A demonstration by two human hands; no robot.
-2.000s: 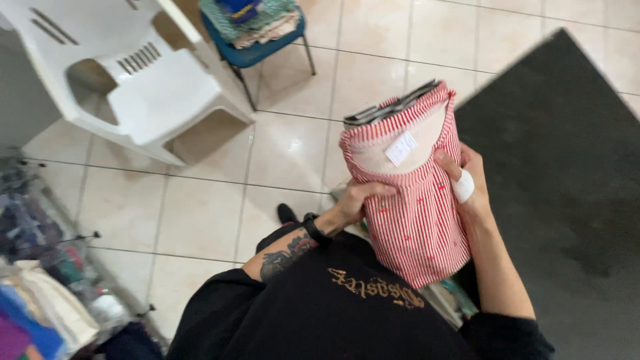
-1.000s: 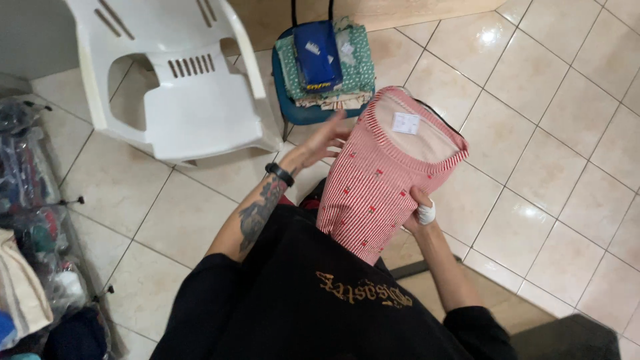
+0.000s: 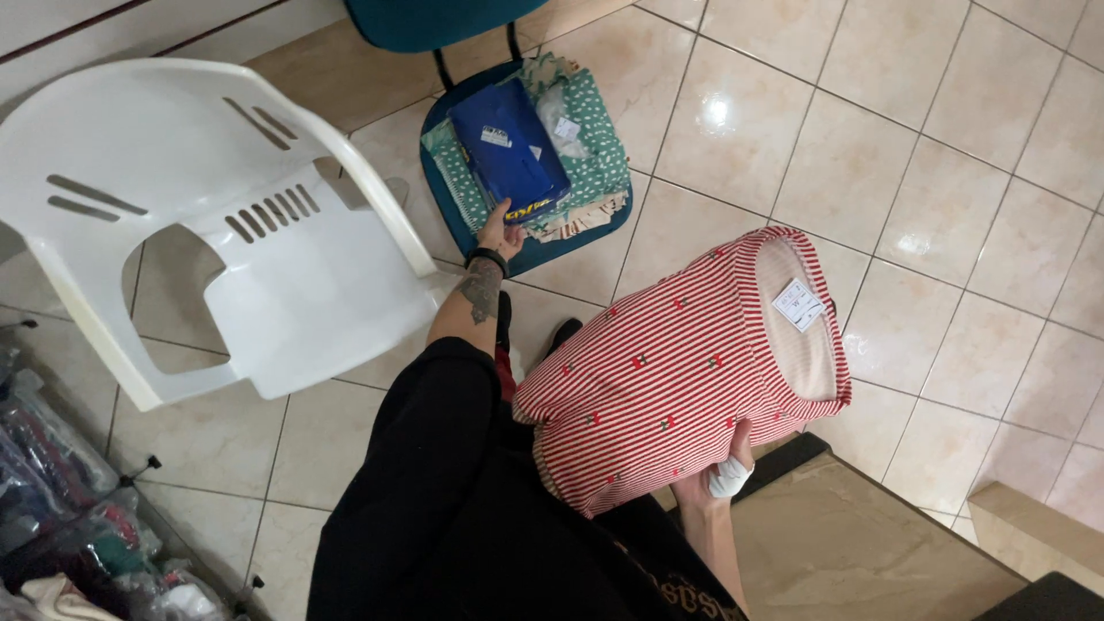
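My right hand (image 3: 720,470), with white tape or a bandage on the thumb side, holds a folded red-and-white striped garment (image 3: 655,371) with small cherry-like motifs; a white tag (image 3: 799,304) lies inside its neckline. My left hand (image 3: 503,233) reaches to the near edge of a blue flat package (image 3: 507,147), fingers at its lower corner; whether they grip it is unclear. That package rests on green dotted folded fabric (image 3: 595,112), beside a crumpled clear plastic bag (image 3: 561,121), all on the seat of a teal chair (image 3: 539,259).
A white plastic armchair (image 3: 302,293) stands at the left. Plastic-wrapped garments (image 3: 60,483) hang or lie at the lower left. A brown marbled surface with a dark edge (image 3: 854,526) is at the lower right. Tiled floor (image 3: 759,112) lies beyond.
My left hand has left the striped garment and moved to the blue package on the chair. The garment stays in my right hand, now lower and tilted to the right. The view has turned.
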